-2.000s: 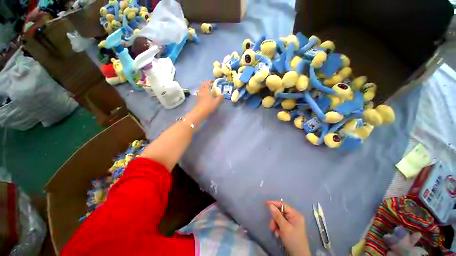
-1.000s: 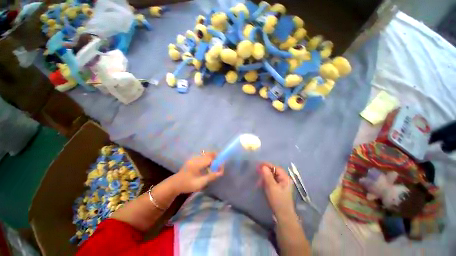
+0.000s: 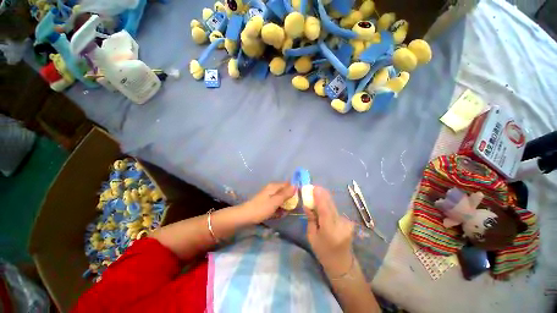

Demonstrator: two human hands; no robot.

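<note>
A plush toy point(image 3: 301, 178) with a blue part and two pale yellow ends is held between my hands, above the cloth near the table's front edge. My left hand point(image 3: 276, 202) grips the yellow end on the left. My right hand point(image 3: 328, 229) grips the yellow end on the right. The blue part points away from me, above my fingers. No needle can be made out. Silver thread snips point(image 3: 361, 206) lie on the cloth just right of my right hand.
A pile of blue-and-yellow toys point(image 3: 294, 25) lies at the back. A white bottle point(image 3: 132, 72) lies upper left. A carton point(image 3: 46, 227) of toys stands at left. A doll point(image 3: 477, 221) on striped fabric, a red-white box point(image 3: 496, 142) and yellow paper point(image 3: 464, 110) are at right. Loose threads lie mid-table.
My left hand has come back from the pile with a toy and moved right. My right hand has closed on the toy too. The view has shifted.
</note>
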